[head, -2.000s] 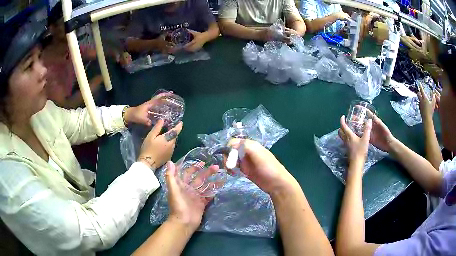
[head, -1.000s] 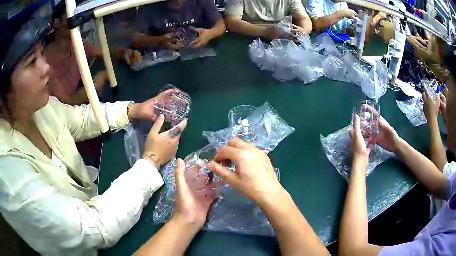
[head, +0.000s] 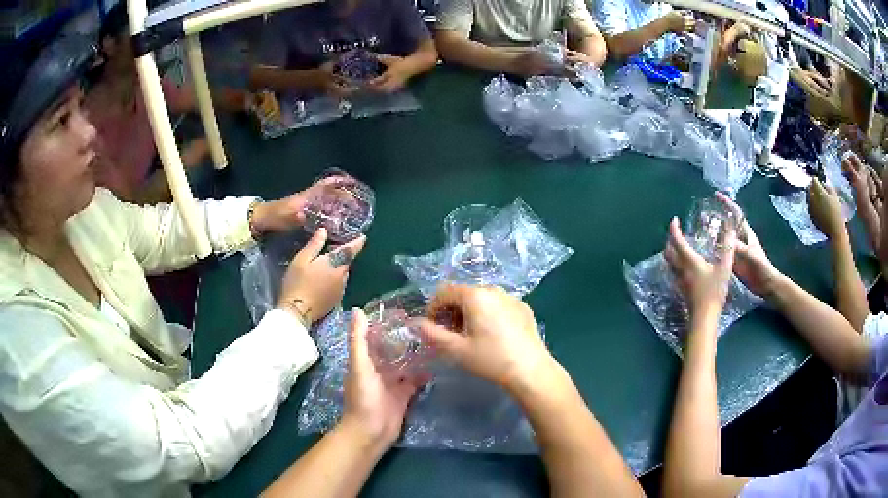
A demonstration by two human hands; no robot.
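Observation:
My left hand (head: 375,394) holds a round clear plastic cup (head: 385,309) from below and the left side, above a crinkled clear bag (head: 467,409). My right hand (head: 492,336) is at the cup's right side, its fingers bent together over the rim. A small white piece (head: 401,336) shows inside the cup near my right fingertips; whether the fingers grip it is hard to tell. Another clear cup (head: 467,222) with a white centre piece (head: 476,239) lies on a second clear bag (head: 531,248) just beyond my hands.
A person in a cream jacket (head: 146,379) holds a clear cup at my left. A person in a lilac top (head: 818,447) holds another at my right. A pile of poly bags (head: 594,117) lies across the green table (head: 409,151). Pale shelf posts (head: 167,146) stand at the left.
The white piece that my right hand held up at the cup's right side is now inside the cup. My right fingers have moved left to the cup. The right-hand person's hands have shifted around their cup.

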